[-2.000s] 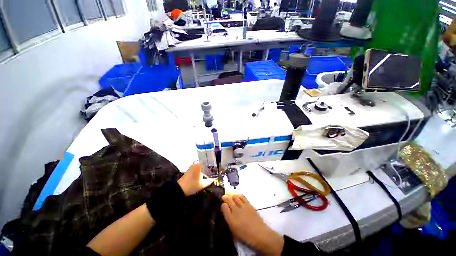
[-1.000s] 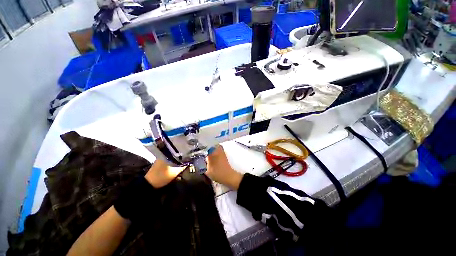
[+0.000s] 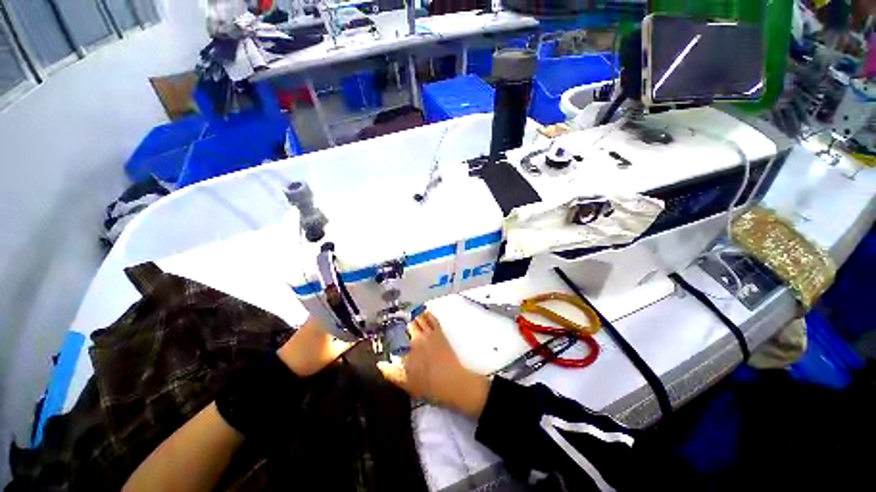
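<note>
A dark plaid garment piece [image 3: 182, 356] spreads over the left of the white table, up to the needle area of the sewing machine [image 3: 432, 259]. My left hand [image 3: 317, 348] lies on the cloth just left of the presser foot, its fingertips partly hidden behind the machine head. My right hand [image 3: 437, 367] is just right of the needle area, fingers bent at the cloth's edge beside a grey knob-like part [image 3: 395, 333]. The presser foot and needle are mostly hidden. Whether either hand grips the cloth cannot be made out clearly.
Scissors with red and yellow loops [image 3: 559, 332] lie right of my right hand, with black snips [image 3: 538, 357] beside them. Black straps [image 3: 615, 336] cross the table edge. Cream cloth [image 3: 586, 223] is tied on the machine arm. Blue bins [image 3: 231, 144] stand behind the table at left.
The view has shifted down and right since the first frame. My right hand has moved from the cloth in front of the needle to beside the machine head, and is slightly lower than one second ago.
</note>
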